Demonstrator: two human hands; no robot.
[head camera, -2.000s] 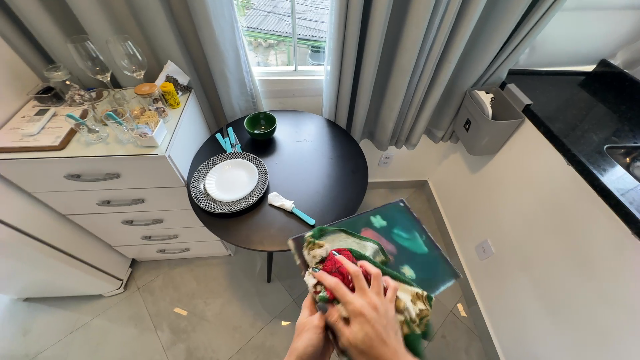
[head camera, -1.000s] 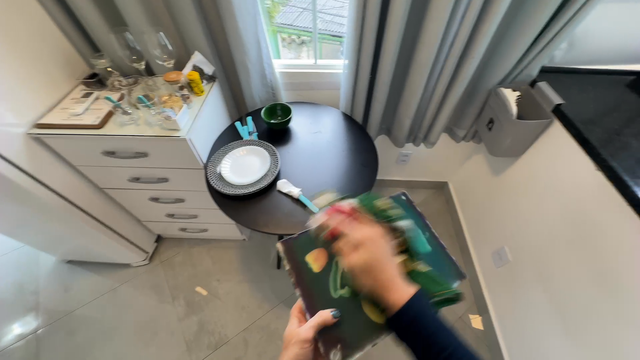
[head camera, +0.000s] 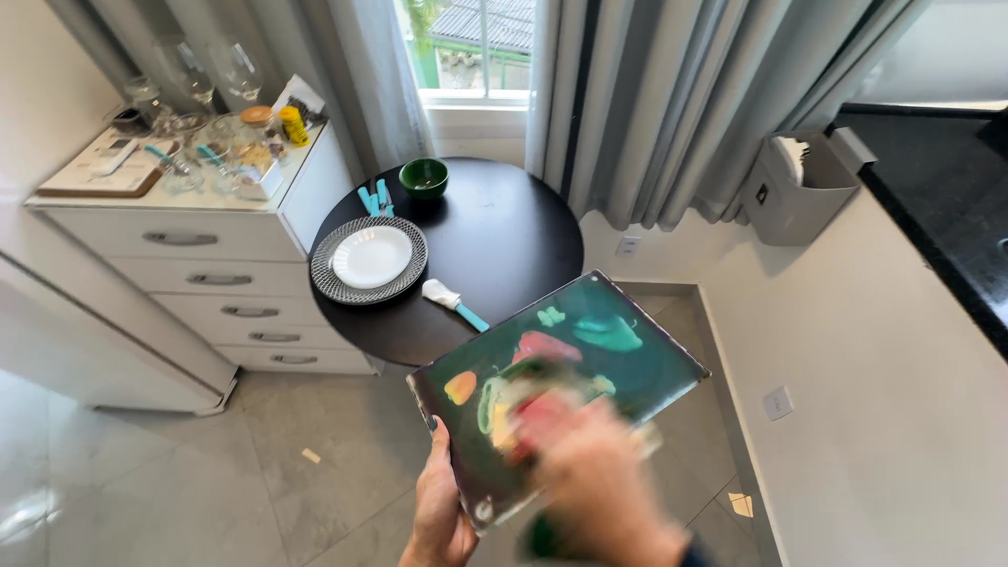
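Note:
My left hand (head camera: 442, 496) grips the lower left edge of a rectangular board (head camera: 606, 331) with peppers pictured on a dark green ground, tilted in the air in front of the round table. Blurred by motion, my right hand (head camera: 591, 465) presses a bunched cloth (head camera: 543, 417) in red, green and cream against the board's face. Behind the board, on the black round table (head camera: 512, 228), lie a white plate (head camera: 372, 257) on a patterned charger plate (head camera: 331, 281), a spatula (head camera: 465, 309) with a turquoise handle, turquoise-handled cutlery (head camera: 376, 197) and a green bowl (head camera: 424, 178).
At left stands a white chest of drawers (head camera: 197, 268) bearing stemmed glasses (head camera: 236, 79), jars and a yellow container (head camera: 294, 126). A grey bin (head camera: 803, 189) hangs from the black countertop (head camera: 945, 205) at right. Grey curtains (head camera: 654, 102) flank the window.
My left hand has gone from beside the cloth to the board's lower left edge. My right hand and the cloth have moved down across the board, whose pictured face now shows more.

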